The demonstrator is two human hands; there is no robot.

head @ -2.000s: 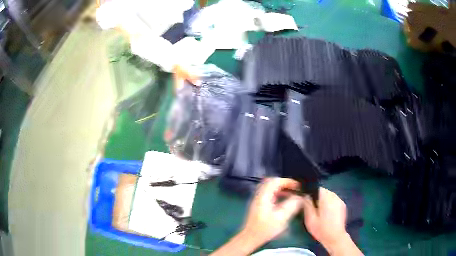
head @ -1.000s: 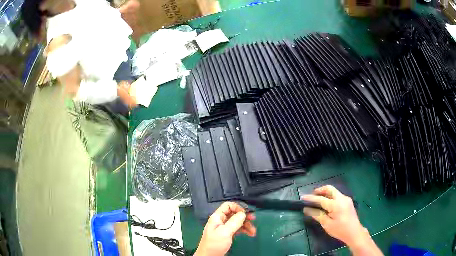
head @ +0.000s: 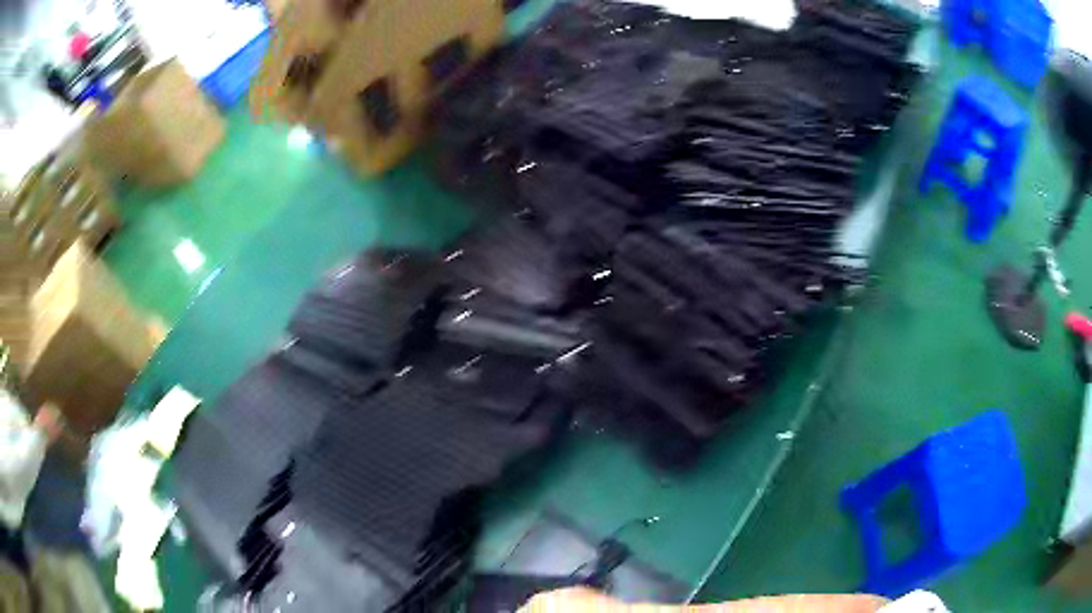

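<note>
Black panels [head: 395, 449] stand overlapped in fanned rows on the green bench, blurred by motion. A flat dark panel [head: 557, 545] lies near the bottom edge, with a small bunch of black cable [head: 611, 557] on it. My right hand [head: 575, 601] shows only as a strip of skin at the bottom edge, beside that panel, with the forearm running to the right. Its fingers are cut off, so its hold is hidden. My left hand is out of the picture.
More black panels [head: 766, 156] fill the bench's far part. A slotted cardboard piece [head: 401, 72] stands behind them. Cardboard cartons [head: 156, 126] and white scraps [head: 126, 491] are at left, with part of a person at the left edge. Blue stools [head: 946, 497] and a black fan stand at right.
The view has swung to the right and blurred. Both hands were in view at a dark panel; now only part of the right shows. The plastic bag and blue crate have left the picture.
</note>
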